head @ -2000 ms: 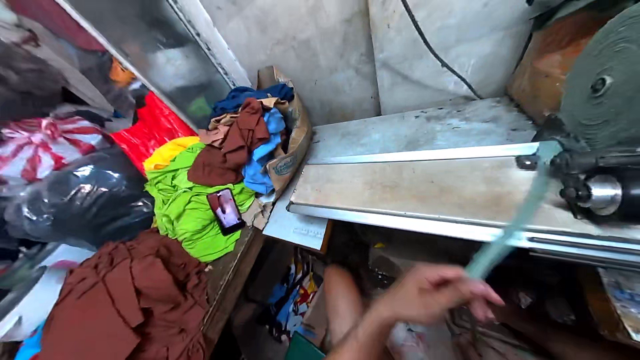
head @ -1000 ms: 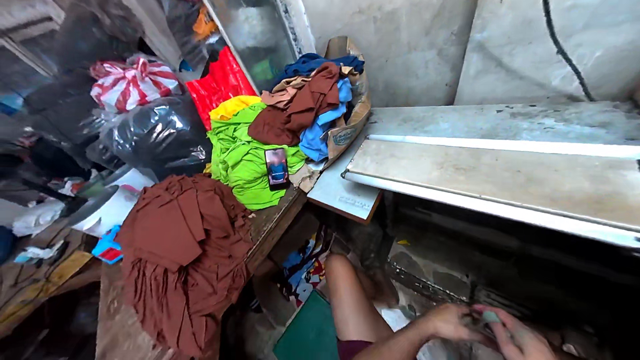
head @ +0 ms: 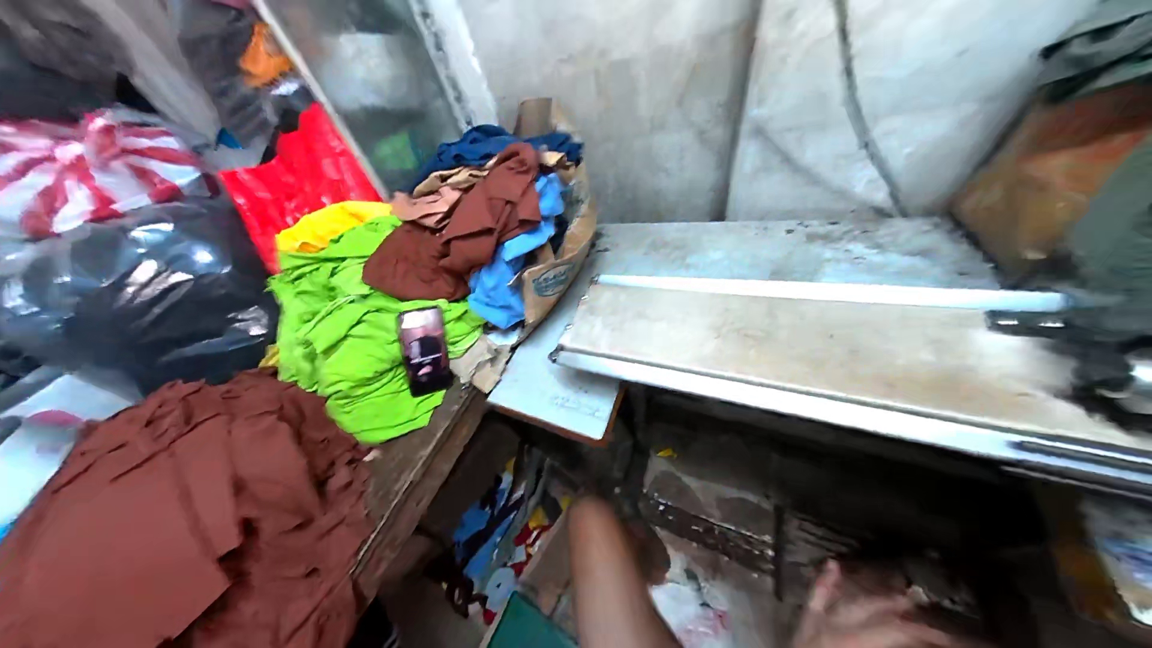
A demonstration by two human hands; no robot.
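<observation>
At the bottom right, a blurred hand, which seems to be my right hand (head: 859, 612), is low in front of the long bench; whether it holds anything cannot be told. My left hand does not show apart from it. A pile of brown fabric pieces (head: 180, 504) lies at the lower left. Bright green cloth (head: 351, 360) lies behind it, with a smartphone (head: 424, 351) on top. More brown cloth (head: 490, 216), blue cloth (head: 499, 283) and a torn cardboard box (head: 576, 243) stand beyond. A long flat board with metal edges (head: 810, 351) runs to the right.
A black plastic bag (head: 135, 288), a red and white striped bag (head: 99, 171) and a red plastic bag (head: 301, 180) are at the left. My bare knee (head: 607, 576) is below the board. Dark machine parts (head: 1116, 369) stand at the right edge.
Two seconds ago a hand held a pale green strip running up to the machine; the strip does not show now. One second ago two hands were close together at the bottom; one blurred hand shows now.
</observation>
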